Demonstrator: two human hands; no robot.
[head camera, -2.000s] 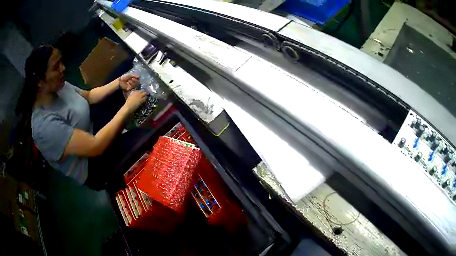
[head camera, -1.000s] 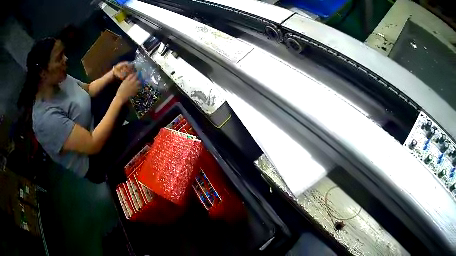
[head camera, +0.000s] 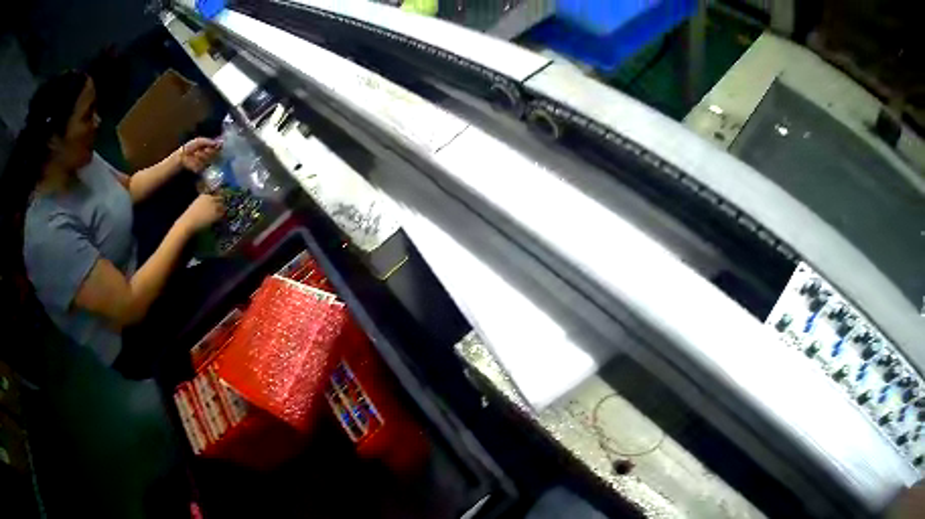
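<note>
A circuit board panel (head camera: 850, 360) with rows of black and blue parts lies in the conveyor at the right. In the black crate (head camera: 406, 380), at lower left, a red bubble-wrapped bundle (head camera: 286, 347) lies tilted on top of other red bundles. Pale board edges (head camera: 210, 408) show at its left, and a board face with blue parts (head camera: 355, 403) at its right. Neither of my hands can be made out. A small brownish blur is cut off at the bottom right corner; I cannot tell what it is.
The metal-railed conveyor (head camera: 568, 213) crosses diagonally. A worn pale ledge (head camera: 649, 451) with a thin wire loop runs between it and the crate. A person (head camera: 86, 238) at the left handles a clear bag (head camera: 243, 167). A blue bin (head camera: 619, 30) is behind the line.
The view has shifted, so the crate and the person appear further left and more of the panel shows at the right. The person's hands have moved apart at the clear bag.
</note>
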